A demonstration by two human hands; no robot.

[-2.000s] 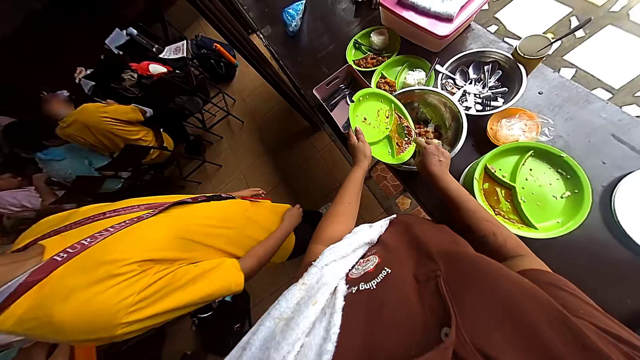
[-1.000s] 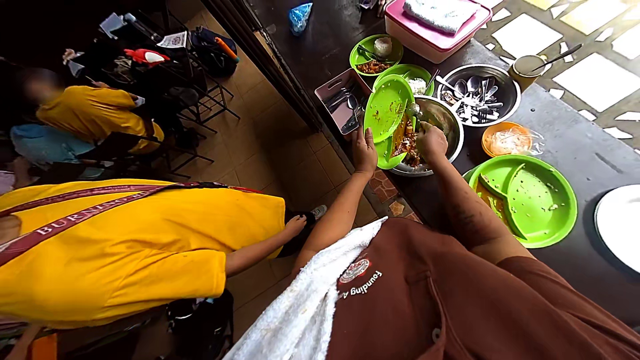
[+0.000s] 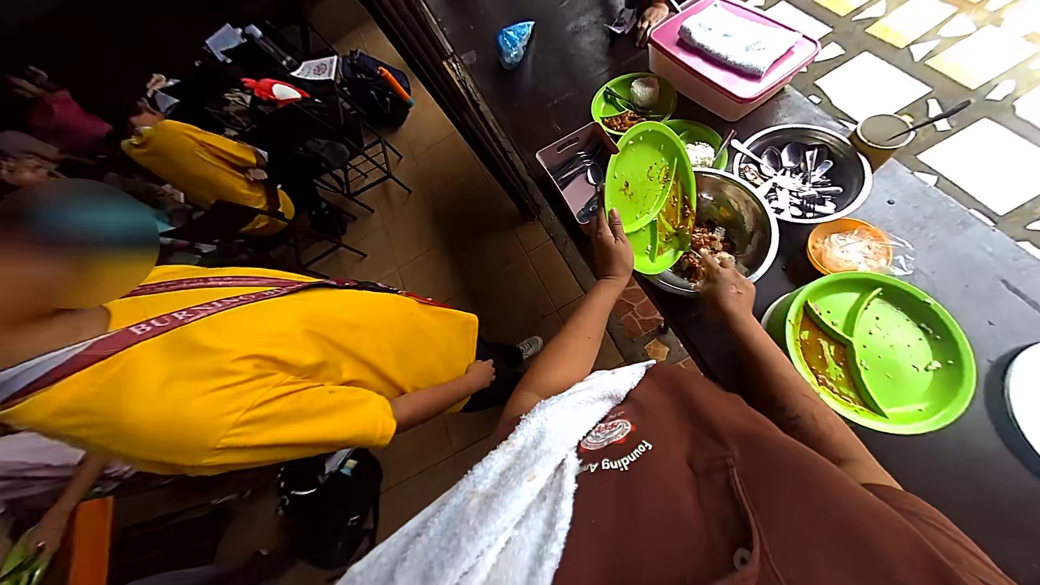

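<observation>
My left hand grips the lower left rim of a green divided plate, which is tilted over a steel bowl. Sauce and food bits cling to that plate. At the bowl's near side is my right hand, its fingers bent by the food scraps; whether they hold anything cannot be told. A stack of green divided plates, the top one smeared with sauce, lies to the right. Behind the steel bowl, another steel bowl contains spoons and forks.
Beyond are a cutlery tray, two green plates with food, a pink-lidded box and an orange bowl. A mug stands at the counter's far edge. A person in yellow stands close on the left.
The held plate was tipped more steeply a second ago and now shows more of its face. My right hand has moved down from the plate toward the bowl's near rim.
</observation>
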